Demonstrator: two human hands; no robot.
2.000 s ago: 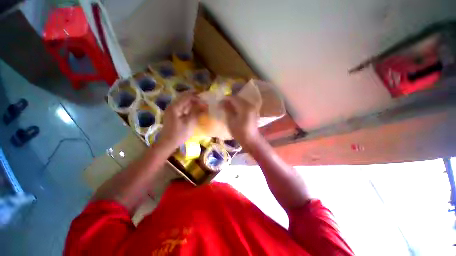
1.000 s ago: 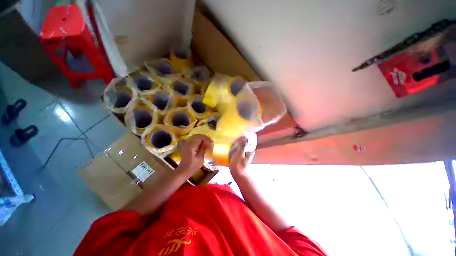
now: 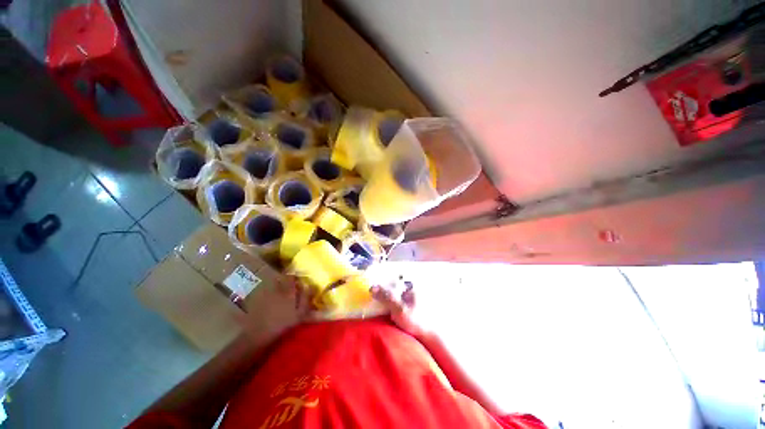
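A yellow packing tape roll is low in front of my red shirt, between my hands. My right hand is at its right end, with the fingers closed against it. My left hand is blurred at its left side; its grip is unclear. Just beyond, the open carton of tape stands against the wall, its flap up. It holds several wrapped sleeves of tape rolls on end. Loose yellow rolls lie at its near corner. A sleeve in clear wrap leans over its right side.
A taped carton with a white label lies on the floor at left. A red plastic stool stands at upper left. Dark sandals are on the floor at far left. A red object is by the wall at right.
Both hands have moved down toward my shirt, with the yellow roll between them. Loose yellow rolls at the carton's near corner now show. The view has shifted slightly.
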